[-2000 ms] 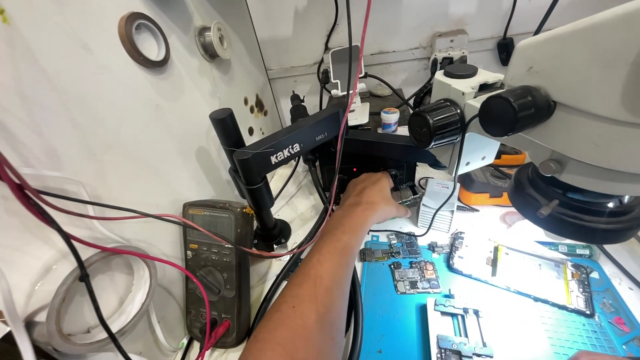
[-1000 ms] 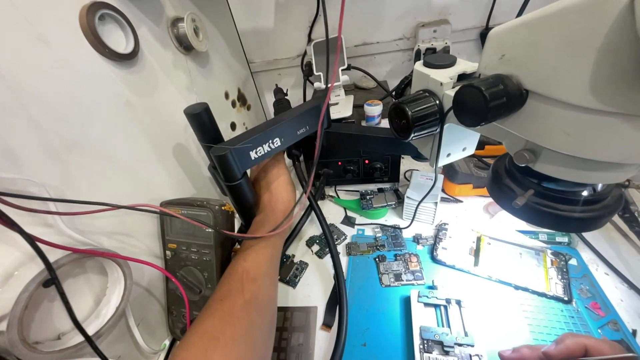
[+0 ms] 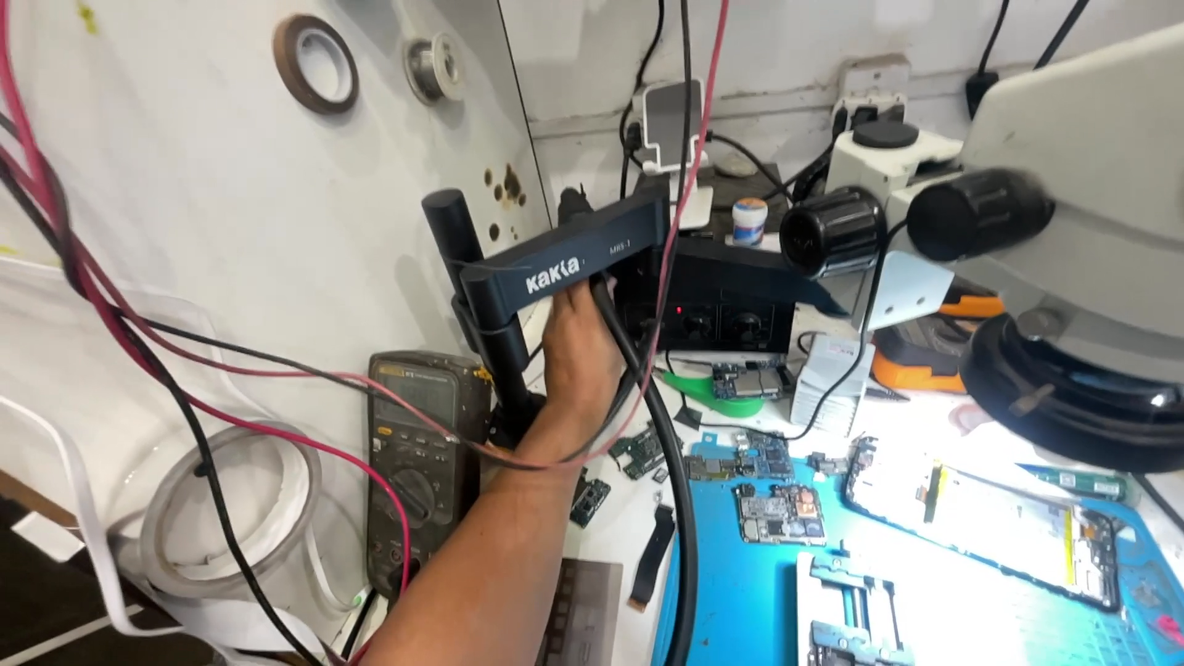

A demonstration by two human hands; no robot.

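Observation:
My left hand point(image 3: 581, 347) reaches under the black Kakia microscope arm point(image 3: 564, 259); its fingertips are hidden behind the arm and thick black cables, so what it touches does not show. To its right stands a black control unit point(image 3: 712, 319) with knobs and a red light. A digital multimeter point(image 3: 421, 462) leans to the left of my forearm. My right hand is not clearly in view; a blurred patch of skin shows near the microscope head point(image 3: 1082, 398). A metal board holder point(image 3: 851, 610) and a phone circuit board point(image 3: 780, 514) lie on the blue mat point(image 3: 721, 592).
An opened phone frame point(image 3: 990, 527) lies at the right of the mat. Red and black leads point(image 3: 351, 377) cross in front of my forearm. A thick black cable point(image 3: 683, 518) runs down the mat's left edge. Small boards point(image 3: 647, 451) and a flex cable point(image 3: 653, 558) lie beside it.
My left hand has moved left from the front of the control unit to beneath the microscope arm. A hand at the lower right one second ago no longer shows there.

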